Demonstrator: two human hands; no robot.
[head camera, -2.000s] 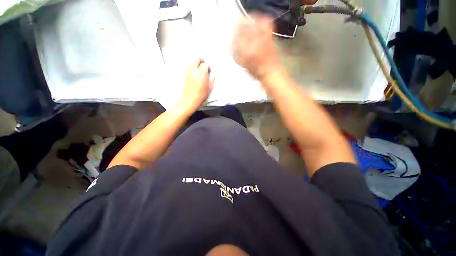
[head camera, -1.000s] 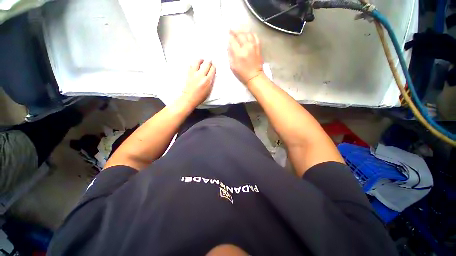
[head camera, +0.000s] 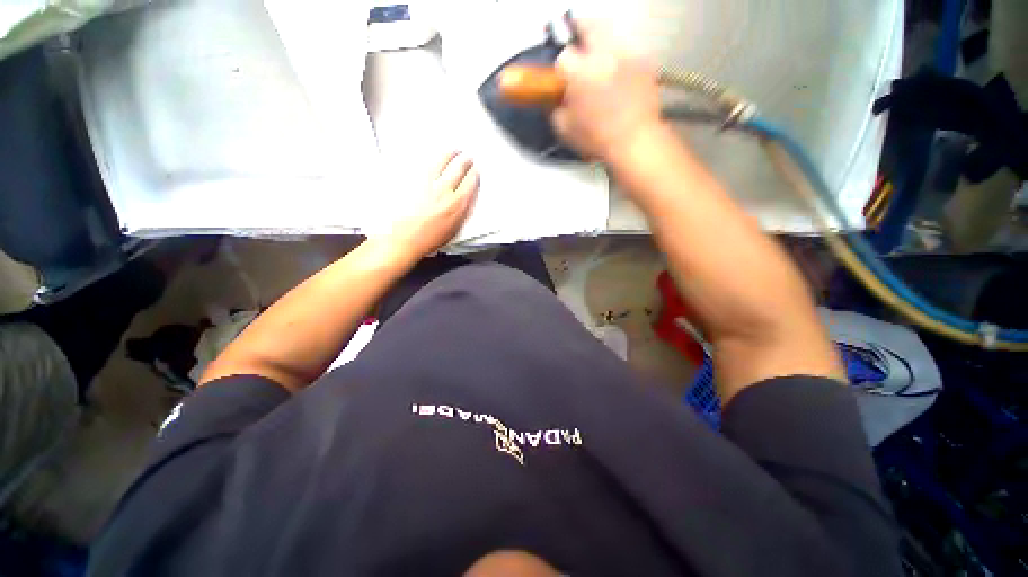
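A white garment lies spread on the pale pressing table, its outline washed out. A grey opening shows in it at the top middle, with a small dark tab at its upper edge. My right hand is closed on the orange handle of the dark steam iron, slightly blurred, over the garment's right part. The iron's plate tip points left. My left hand lies on the garment near the table's front edge, fingers slightly bent; whether it pinches the cloth is unclear.
A blue and tan hose runs from the iron off to the right. A dark padded block is at the table's left end. Pale cloth lies at the top left. A blue basket and red item are below.
My right hand has left the cloth, taken hold of the iron and brought it left over the garment. The hose has followed. My left hand remains on the garment.
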